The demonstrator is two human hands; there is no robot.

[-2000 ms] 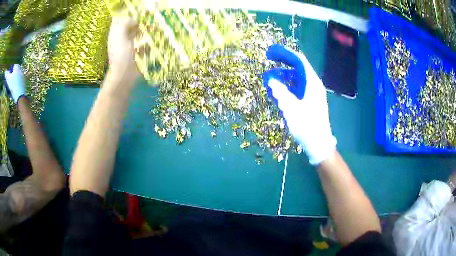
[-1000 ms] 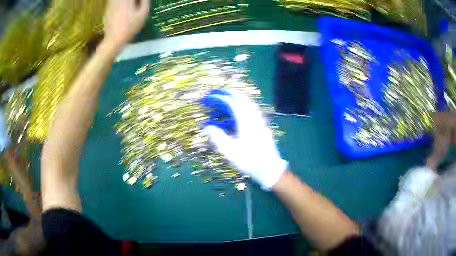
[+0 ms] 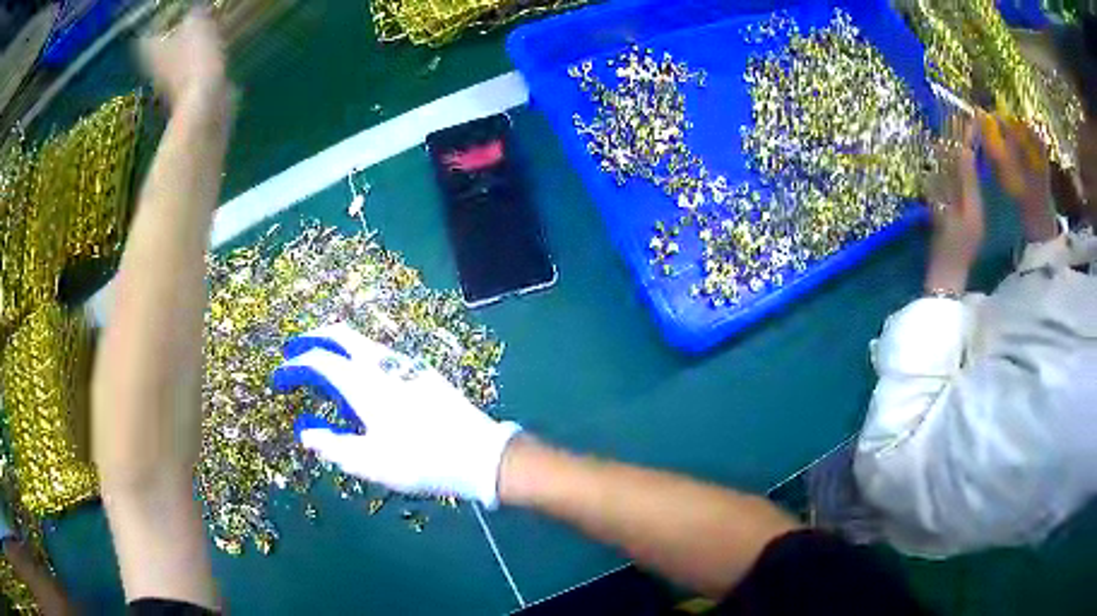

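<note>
My left hand [image 3: 187,58], bare, is raised at the top left beyond the white strip. It is blurred, and I cannot tell whether it holds the blurred streaks beside it. My right hand [image 3: 391,415], in a white glove with blue fingers, rests over the loose parts pile [image 3: 259,307], fingers curled and apart. No held part shows in it. The pile of small gold and silvery parts lies on the dark green table [image 3: 577,421], partly hidden by my right hand and left forearm.
A black smartphone [image 3: 491,217] lies right of the pile. A blue tray [image 3: 686,331] with loose parts is beyond it. Stacked gold frames [image 3: 54,409] stand at far left. At right, a person in a pale sleeve [image 3: 962,361] has hands by the tray and gold frames [image 3: 1004,60].
The view has turned right, bringing in more of the tray and the neighbour. The gold frame my left hand held over the pile no longer shows there; that hand has moved away beyond the strip.
</note>
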